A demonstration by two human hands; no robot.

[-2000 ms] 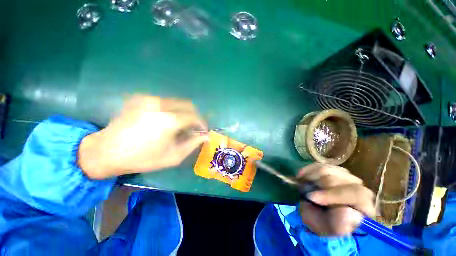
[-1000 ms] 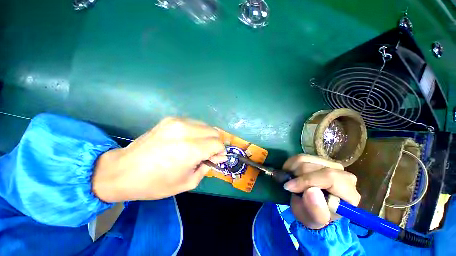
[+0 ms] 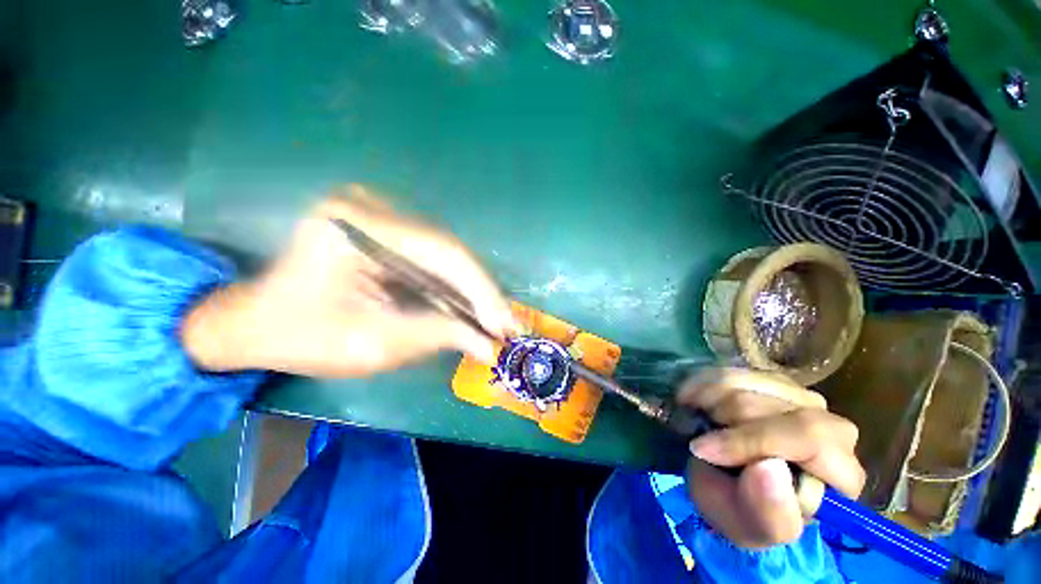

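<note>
The orange soldering fixture [image 3: 584, 416] lies near the bench's front edge. The round silvery-dark workpiece [image 3: 537, 372] sits in its seat, with small points around its rim. My left hand [image 3: 354, 291], bare and blurred, holds dark slim tweezers [image 3: 394, 265] slanting down, their tips at the workpiece's upper left rim. My right hand [image 3: 776, 451], bare, holds the soldering iron [image 3: 879, 527] by its blue handle and black collar like a pen. The iron's tip is at the workpiece's right rim. Whether either tip touches it I cannot tell.
A tan round dross pot [image 3: 850, 325] with shiny bits inside stands right of the fixture. Beside it is a worn brown box [image 3: 879, 399] with a pale wire hoop. Behind stands a black fan [image 3: 856, 217] with a spiral guard. Clear round pieces [image 3: 583, 29] lie along the far side.
My left hand has drawn back up and left, and the tweezers now show across it, tips at the workpiece rim. The iron's tip has moved from over the workpiece to its right rim.
</note>
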